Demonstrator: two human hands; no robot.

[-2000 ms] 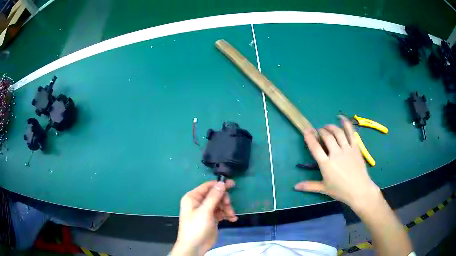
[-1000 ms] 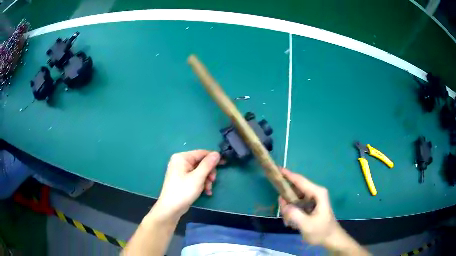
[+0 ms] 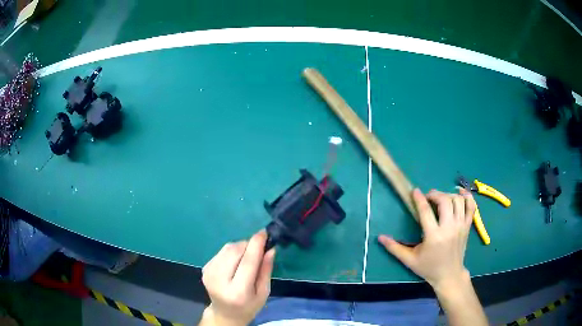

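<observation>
A black motor unit (image 3: pixel 305 210) is held by its short stem in my left hand (image 3: pixel 239 274), near the bench's front edge. A red wire runs across its face to a blurred white plug (image 3: pixel 335 141). My right hand (image 3: pixel 440 239) is over the near end of the hammer, whose pale wooden handle (image 3: pixel 364 137) lies slanting on the bench. The hammer head is mostly hidden under the hand. Yellow-handled side cutters (image 3: pixel 492 193) lie just right of my right hand, which partly covers them.
Three black units (image 3: pixel 102 114) stand grouped at the left, beside a reddish-purple wire tangle (image 3: pixel 16 105). One black unit (image 3: pixel 549 184) lies at the right, near a black heap (image 3: pixel 554 102). A white strip (image 3: pixel 255 35) edges the dark green belt beyond.
The hammer, raised over the unit one second ago, is down on the bench to the right. My left hand has turned the unit, and its red wire and plug now show.
</observation>
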